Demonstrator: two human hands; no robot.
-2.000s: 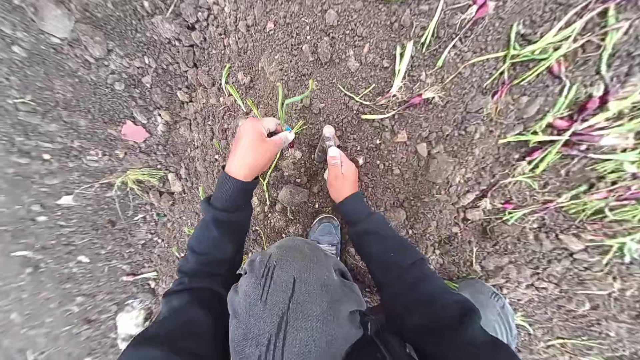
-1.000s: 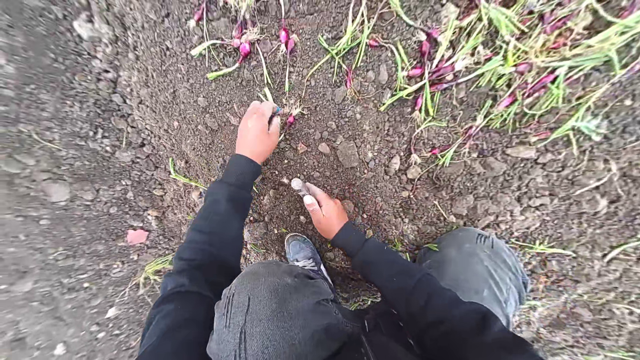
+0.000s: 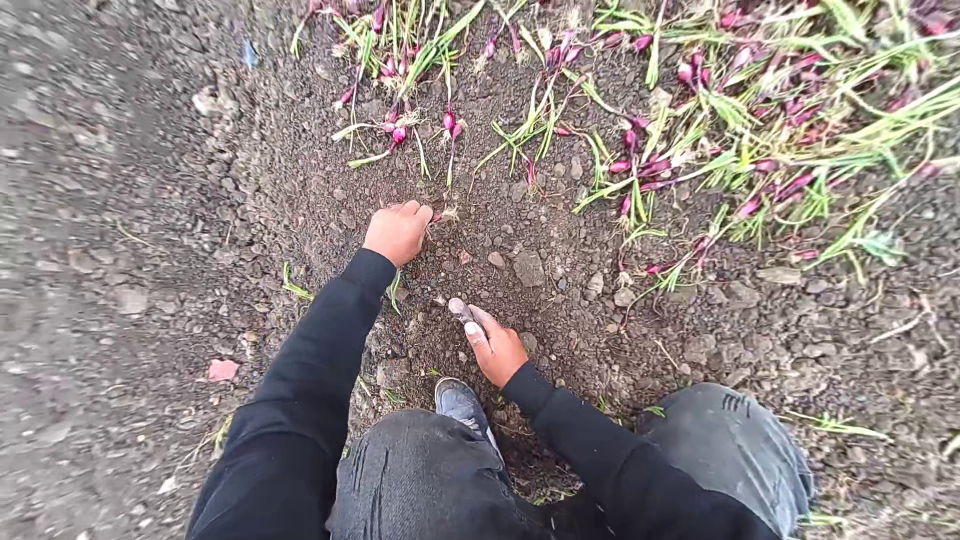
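Over the soil ahead, my left hand (image 3: 401,231) has its fingers closed on a small red onion seedling (image 3: 442,216); its bulb and roots show at the fingertips, and the rest is hidden. Lower and to the right, my right hand (image 3: 495,345) grips a short tool handle (image 3: 459,307) with a rounded, pale end; its other part is out of sight. Between the hands, a green shoot (image 3: 394,292) stands by my left sleeve. Red onion seedlings (image 3: 397,135) with green tops lie just beyond my left hand.
A large heap of red onion seedlings (image 3: 795,142) spreads over the soil at the upper right. Stones (image 3: 529,268) dot the ground. A pink fragment (image 3: 223,370) lies at the left and a blue scrap (image 3: 249,53) at the upper left. My shoe (image 3: 459,405) and knees are below.
Two seconds ago my left hand was at a green-topped plant in the soil; one second ago it had reached farther forward, by the loose seedlings. The view has shifted toward the heap.
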